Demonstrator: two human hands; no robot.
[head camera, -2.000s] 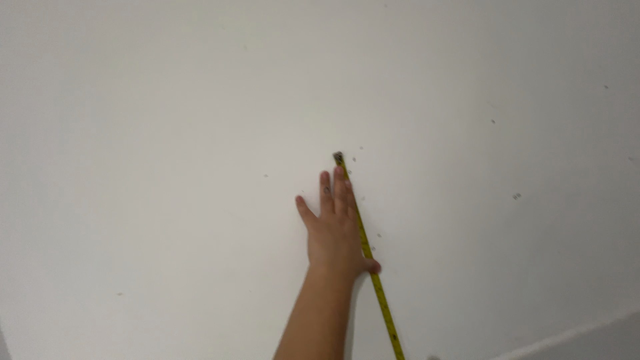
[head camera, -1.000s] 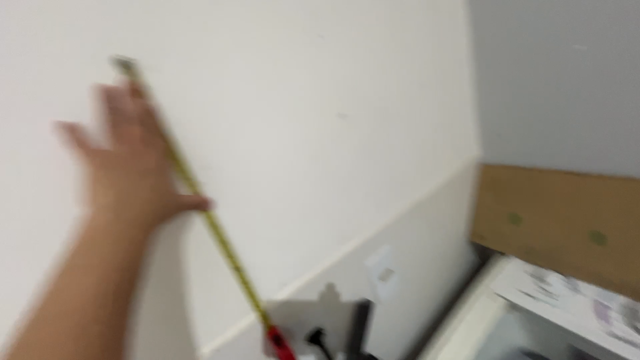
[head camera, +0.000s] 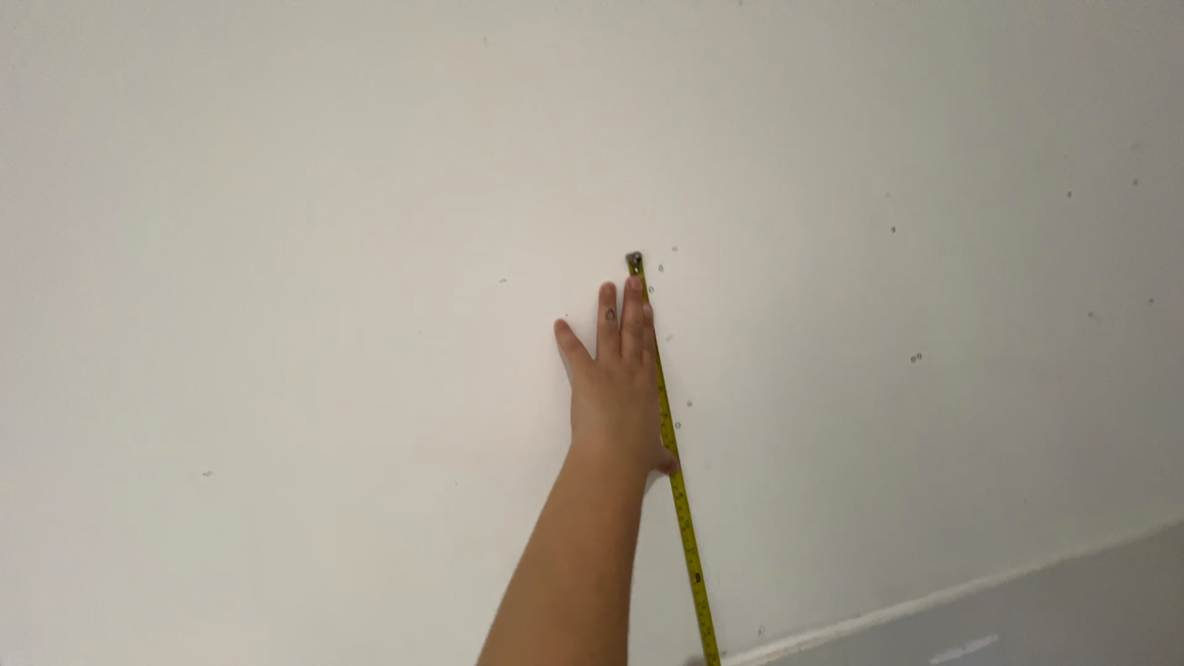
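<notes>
My left hand (head camera: 615, 398) lies flat against a white wall (head camera: 324, 231), fingers spread and pointing up. Along its right side runs the yellow blade of a tape measure (head camera: 686, 527), pressed to the wall by the fingertips and the thumb. The blade's metal end hook (head camera: 634, 259) sits just above the fingertips. From there the blade slants down and slightly right, out of the bottom of the view. The tape's case is out of view. At the bottom edge, beside the blade, a small blurred skin-toned patch shows; my right hand cannot be made out.
Small pencil-like circles and dark specks (head camera: 916, 358) dot the wall, several of them close to the blade's right side. A raised white trim edge (head camera: 888, 615) crosses the lower right, with a greyer surface (head camera: 1064, 610) below it.
The view swung toward the red tape case, wall plate and cardboard at the lower right, then back to the wall. My left hand stays on the blade near its hook throughout.
</notes>
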